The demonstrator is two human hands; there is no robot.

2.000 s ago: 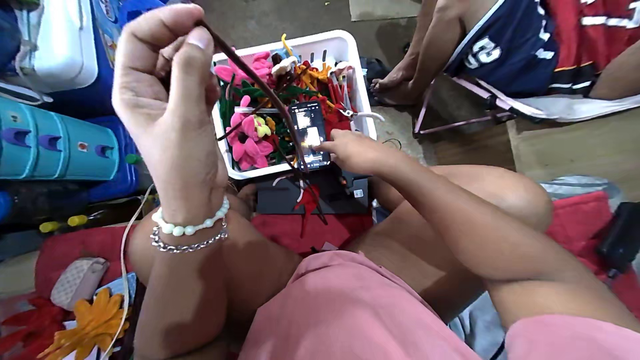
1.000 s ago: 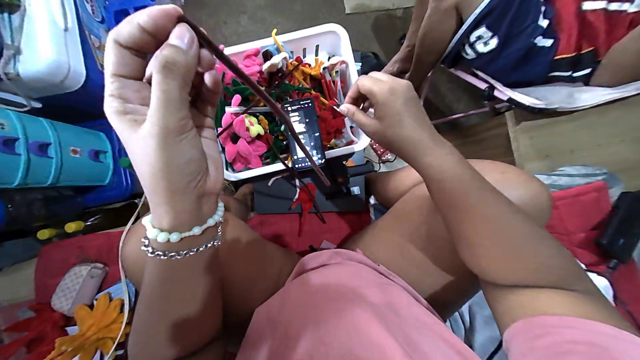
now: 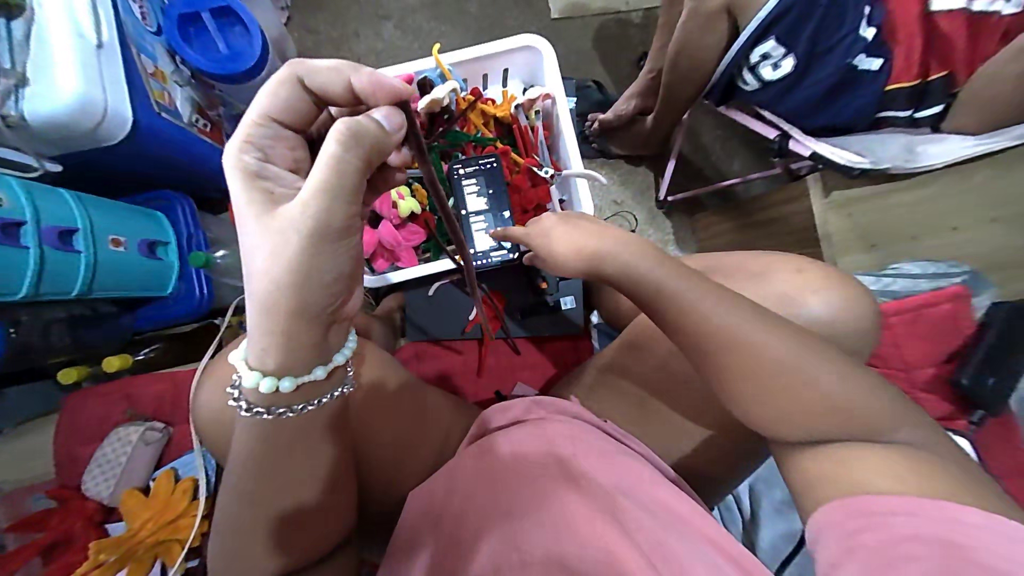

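My left hand is raised at the left and pinches the top of dark brown pipe cleaners, which hang down across the basket. With its index finger extended, my right hand touches or nearly touches the lit screen of a smartphone. The phone lies in a white plastic basket among pink pipe-cleaner flowers and red pipe-cleaner pieces. Pliers with white handles lie over the basket's right side. Below the basket, a small red piece rests on a dark box.
Teal drawers and a blue and white cooler stand at the left. Orange and red flowers lie lower left beside a pale pouch. Another person's legs and a folding chair are at upper right.
My right hand has moved from the basket's right side down to the phone screen. My left hand has kept its pinch on the brown pipe cleaners.
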